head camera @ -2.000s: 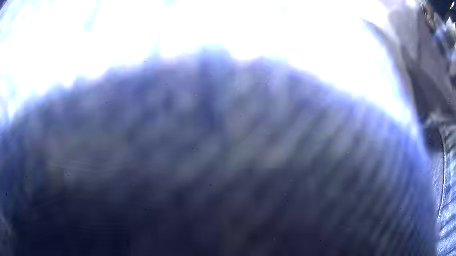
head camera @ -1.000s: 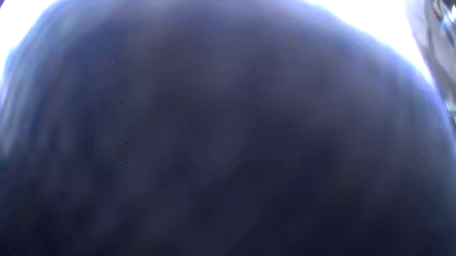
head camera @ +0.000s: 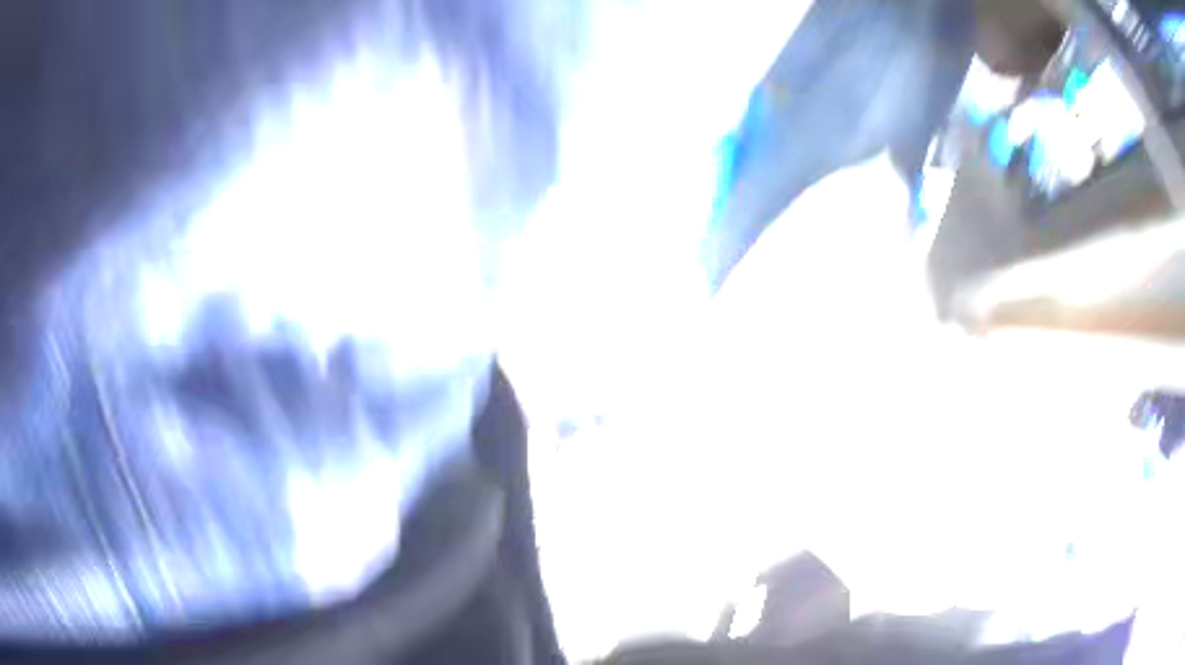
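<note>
No work object can be made out; the view is blurred and overexposed. A large blue-grey, cloth-like surface [head camera: 247, 377] fills the left side very close to the camera, with a washed-out white patch on it. A dark curved edge runs along its bottom and right side. Neither of my hands can be made out.
A blue-grey shape [head camera: 845, 117], perhaps clothing, is at the upper middle right. A pale tan, blurred strip [head camera: 1079, 292] reaches in from the right edge; I cannot tell what it is. Glare whitens the centre. A small grey shape [head camera: 799, 598] is at the bottom.
The dark, close surface that covered almost the whole view now covers only the left side. A bright, overexposed scene shows at the centre and right.
</note>
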